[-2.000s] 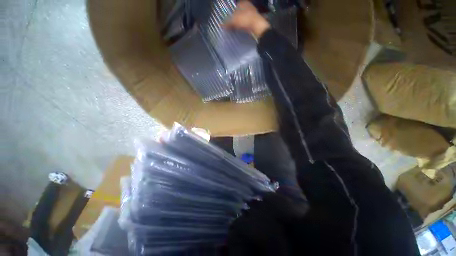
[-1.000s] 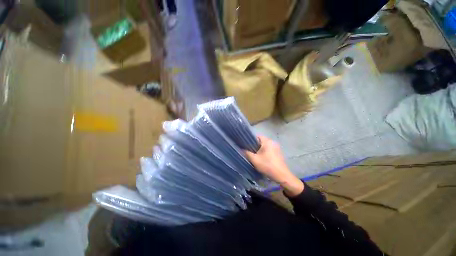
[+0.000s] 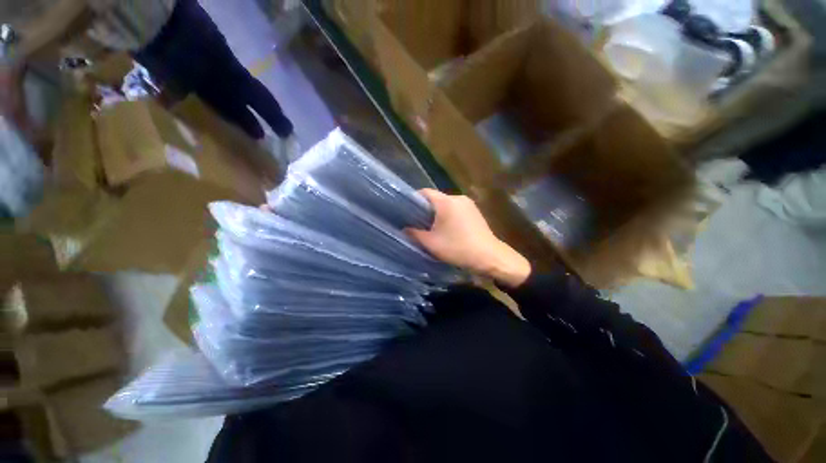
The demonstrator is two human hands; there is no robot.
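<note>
A fanned stack of bagged ribbed panels (image 3: 299, 271), grey-blue in shiny clear plastic, lies against my body at the centre left. My right hand (image 3: 466, 237) grips the panels at the stack's upper right end. My left hand is not visible; the stack and a black sleeve cover that side. Open brown packing cartons (image 3: 625, 172) stand in a row ahead at the upper right, with blurred shiny bagged items at the bottom.
A green-edged bench (image 3: 398, 136) runs beside the cartons. Another person's dark-clothed legs (image 3: 213, 68) are at the upper left, near open cartons (image 3: 131, 140). White-and-black units (image 3: 715, 41) lie beyond the cartons. Flat brown cardboard (image 3: 770, 362) is at the lower right.
The view has swung from the round bin to the row of cartons. My right hand, in the bin two seconds ago, now holds panels at the stack. The other person's legs have come into view.
</note>
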